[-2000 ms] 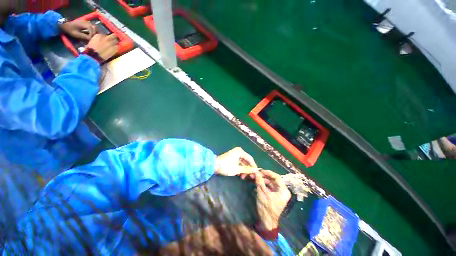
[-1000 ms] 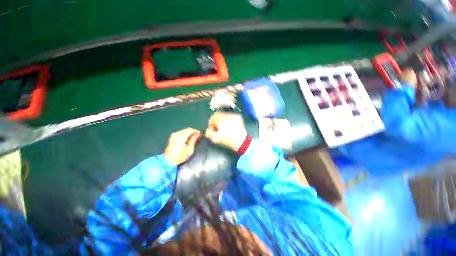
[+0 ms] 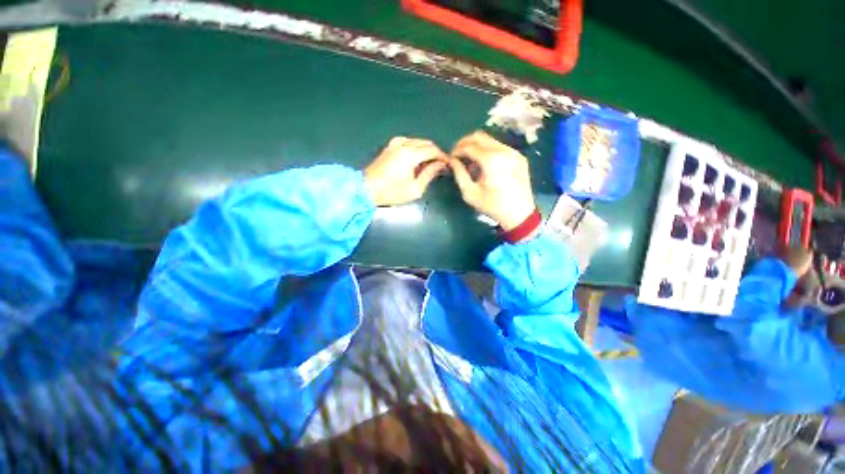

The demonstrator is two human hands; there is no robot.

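Note:
My left hand (image 3: 406,170) and my right hand (image 3: 493,176) meet at the fingertips over the green bench mat (image 3: 232,111). Thumb and index finger of each hand are pinched together around something tiny at about the same spot. The piece is mostly hidden by the fingers and too small to identify. A red band (image 3: 522,228) is round my right wrist. A heap of cream-white scraps (image 3: 519,113) lies just beyond my right hand. The blue bin (image 3: 624,159) with small pale parts (image 3: 594,159) stands to its right.
A grey square sheet (image 3: 576,229) with a dark thin item lies by my right wrist. A white compartment tray (image 3: 652,268) with dark red parts is at the right. A red frame (image 3: 567,46) lies on the conveyor. Neighbours' blue sleeves show left and right. Yellow card (image 3: 28,69) lies far left.
The view has swung from the left side to the bench in front of me. Both hands stay together at the fingertips. The red frames have shifted towards the picture's top edge.

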